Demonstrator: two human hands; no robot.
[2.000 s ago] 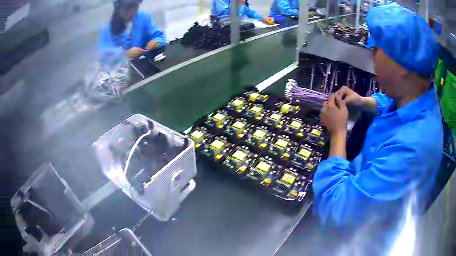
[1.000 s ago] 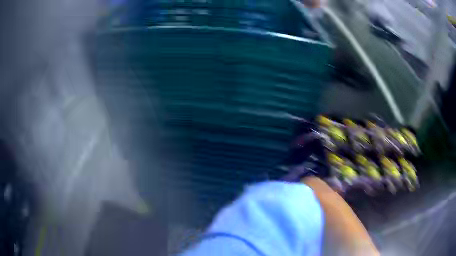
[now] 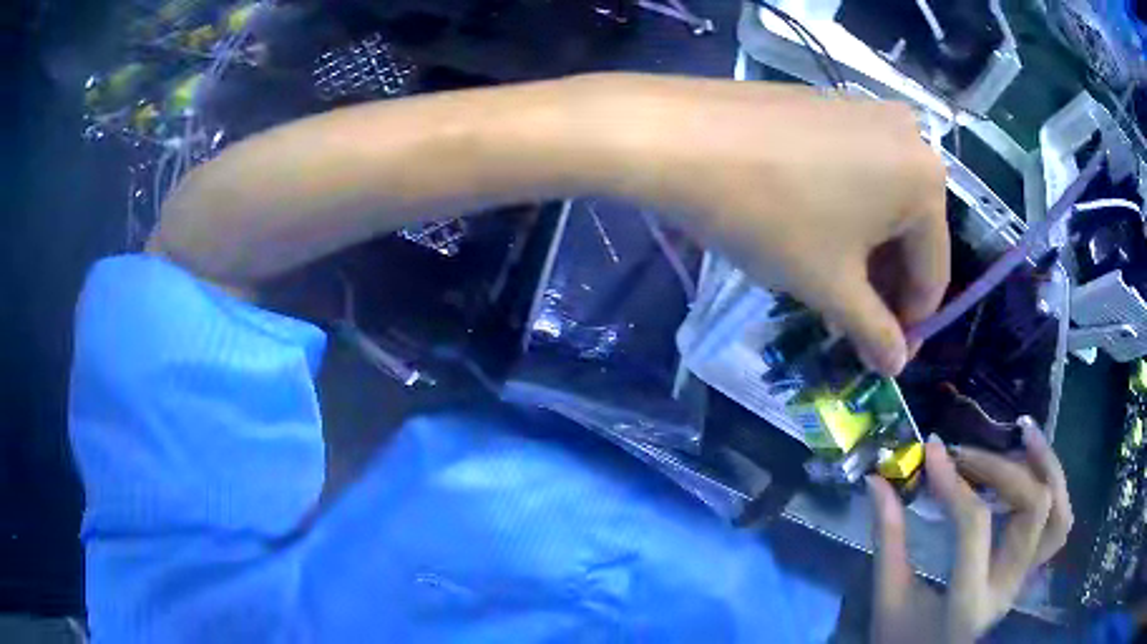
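A green power supply board with a yellow transformer point(image 3: 840, 421) is tilted over the white projector housing point(image 3: 742, 346). My left hand point(image 3: 836, 208) reaches across from the left, thumb and finger pinched at the board's upper edge on the end of a purple-grey cable point(image 3: 1000, 267). The cable runs up to the right; its plug is hidden by my fingertips. My right hand point(image 3: 975, 535) comes up from the bottom right and grips the board's lower edge, with fingertips on both sides of a small yellow part.
More white housings with black insides stand at the top right point(image 3: 994, 88) and right edge point(image 3: 1113, 302). A shiny clear film point(image 3: 604, 315) lies left of the housing. Dark trays with mesh-like pockets point(image 3: 362, 66) and blurred yellow-topped boards point(image 3: 182, 94) are at the upper left.
The view has swung from the tray and neighbouring worker, through a blur, to the housing. Both my hands now show at a board and cable.
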